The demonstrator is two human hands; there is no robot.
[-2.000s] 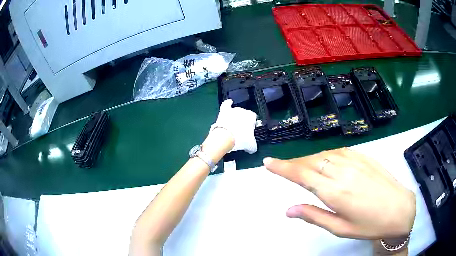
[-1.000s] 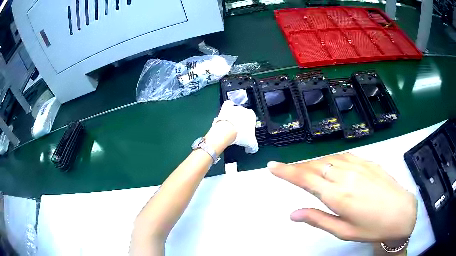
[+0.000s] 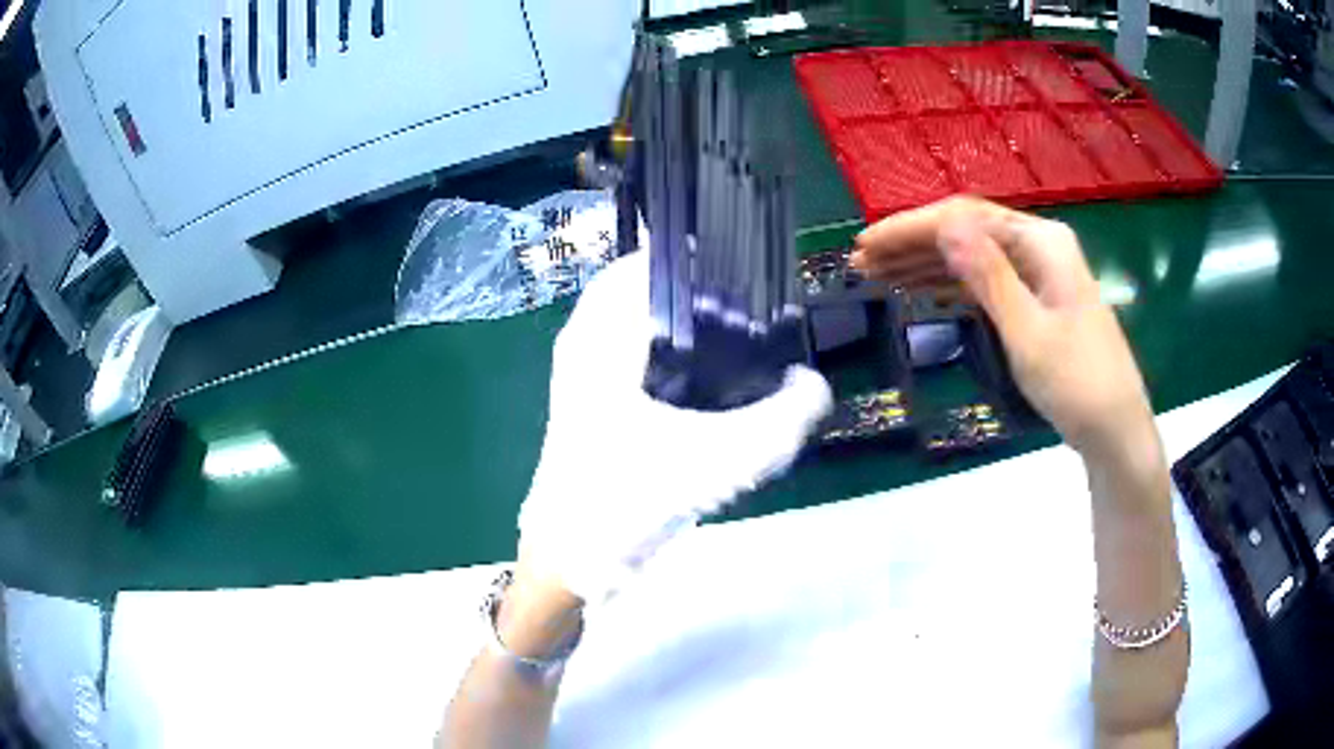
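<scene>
My left hand [image 3: 644,424], in a white glove, grips an upright stack of black housings [image 3: 717,220] in front of me, edges showing as blurred parallel ribs. My right hand [image 3: 1017,285] is bare, fingers partly bent, just right of the stack and above the row of housings [image 3: 936,345] on the green surface. It appears to hold nothing. The stack and my right hand hide parts of the row. Yellow marks show at the near ends of the housings.
A small set-aside pile of housings [image 3: 141,460] lies at far left. A clear plastic bag [image 3: 476,264] lies behind my left hand. A red tray [image 3: 1010,125] is at top right. A black tray [image 3: 1258,498] is at the right edge, by the white sheet [image 3: 878,629]. A pale cabinet [image 3: 337,147] stands behind.
My left hand has left the row's left end and now holds a raised stack. My right hand has moved up and forward from over the white sheet. The set-aside pile sits further left in view.
</scene>
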